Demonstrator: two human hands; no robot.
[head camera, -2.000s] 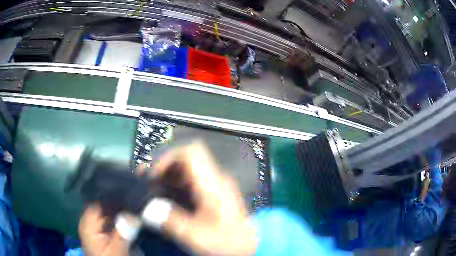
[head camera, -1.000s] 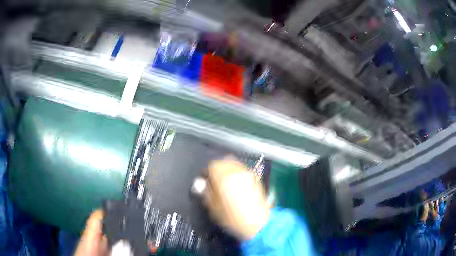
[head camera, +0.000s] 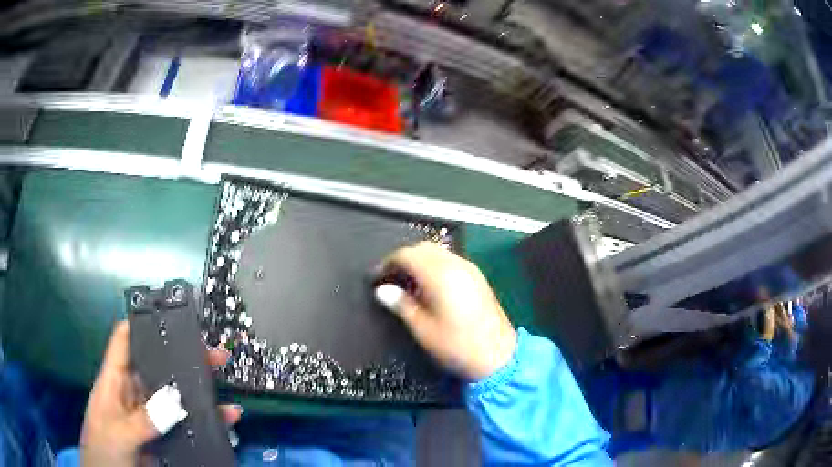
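Note:
My left hand (head camera: 123, 401), with a white finger cot, holds a long dark end plate (head camera: 175, 365) at the lower left; two round bosses show at its upper end. My right hand (head camera: 452, 310), in a blue sleeve, is over the right part of the black parts tray (head camera: 319, 274), thumb and fingers curled close together, with a white cot on the thumb. Whether it pinches a nut is hidden. Small silver and dark nuts (head camera: 292, 365) lie along the tray's left, front and back right edges.
The green conveyor belt (head camera: 347, 166) runs behind the tray between silver rails. Beyond it are a blue bin (head camera: 304, 91) and a red bin (head camera: 360, 98). Dark stacked plates (head camera: 570, 287) stand at right beside a large grey beam (head camera: 730, 242). Another worker's hands (head camera: 775, 319) show at far right.
The plate and my left hand have come apart from my right hand; the plate is now more upright and higher than a second ago. My right hand has moved up slightly over the tray.

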